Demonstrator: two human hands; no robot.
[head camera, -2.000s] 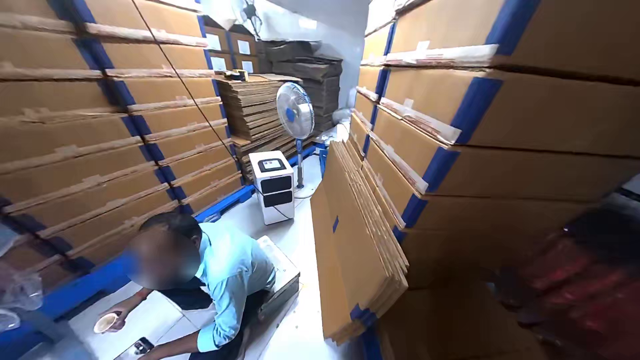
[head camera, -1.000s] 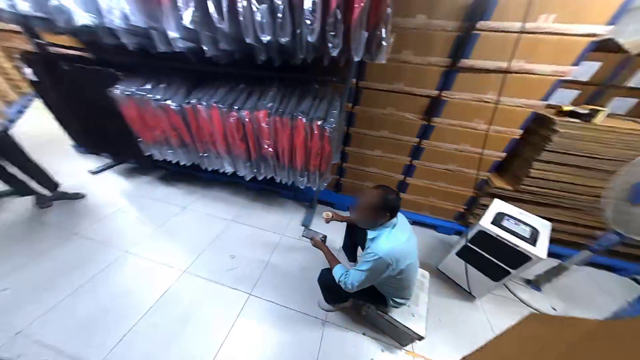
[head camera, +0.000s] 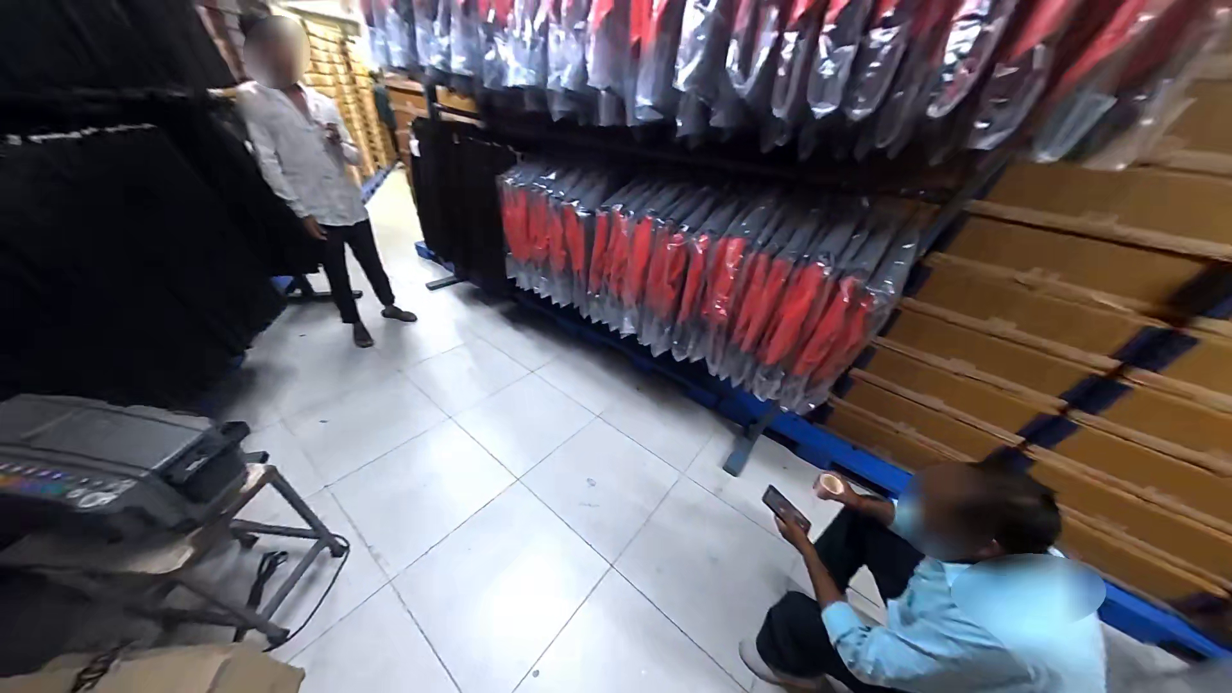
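Note:
Neither my left hand nor my right hand shows in the head view. Low on the right, a seated person in a light blue shirt (head camera: 972,616) holds a phone (head camera: 786,506) in one hand and a small round object, perhaps a cup or a tape roll (head camera: 830,485), in the other. Behind that person hang red garments in clear plastic covers (head camera: 674,265) on a rack, with another covered row (head camera: 770,58) above.
A person in a white shirt (head camera: 303,154) stands at the upper left beside black hanging garments (head camera: 125,250). A dark printer (head camera: 115,462) rests on a metal-legged stand at the left. Stacked cardboard boxes (head camera: 1020,318) line the right. A cardboard box (head camera: 183,669) lies bottom left.
The view has swung far to the left, away from the fan and the white appliance. The standing person, of whom only the legs showed one second ago, now shows in full.

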